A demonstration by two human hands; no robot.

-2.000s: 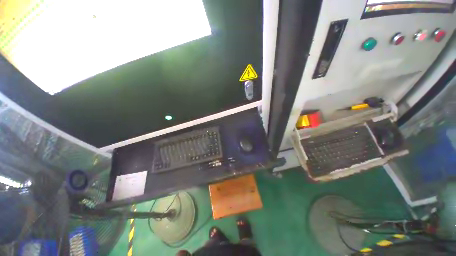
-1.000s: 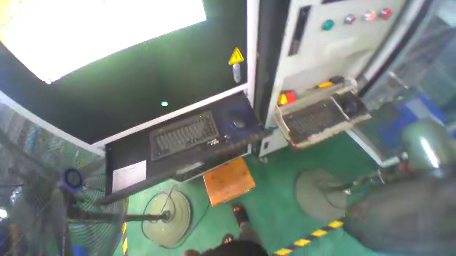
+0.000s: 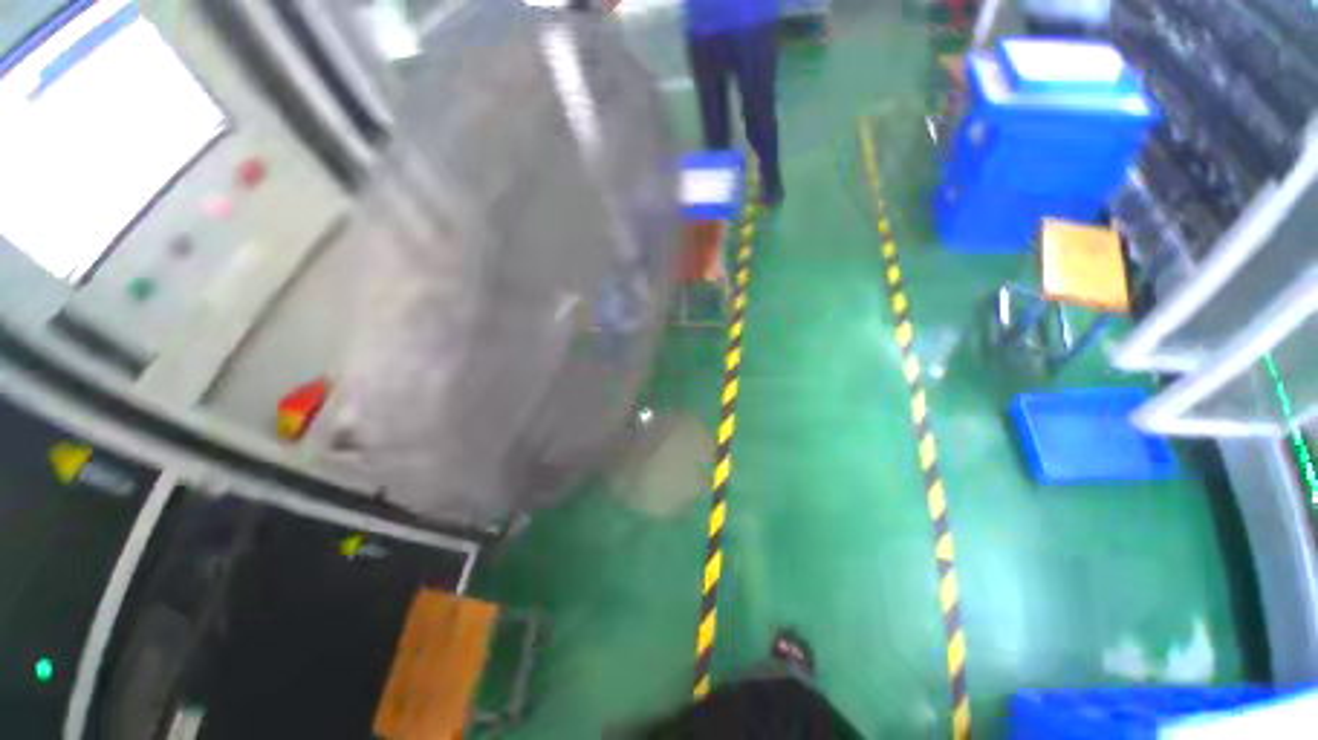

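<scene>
Neither of my hands is in view. A wooden-top stool (image 3: 438, 662) stands at the lower left on metal legs. A large blurred grey fan (image 3: 506, 275) fills the upper left centre. An empty-looking shallow blue crate (image 3: 1094, 435) lies on the floor at the right. Another blue crate (image 3: 1113, 711), with a white sheet, is cut off by the lower right edge. My dark clothing and one shoe show at the bottom.
A grey control cabinet (image 3: 268, 297) stands at the left. Yellow-black tape (image 3: 718, 499) marks the green floor. A person (image 3: 734, 72) stands ahead near a small blue crate (image 3: 708, 185). Stacked blue crates (image 3: 1034, 174), another stool (image 3: 1084, 265) and open rack doors (image 3: 1229, 354) are at the right.
The view has swung right, away from the keyboards, to the taped aisle. The control cabinet has shifted left, and the person, blue crates and rack doors have come into view.
</scene>
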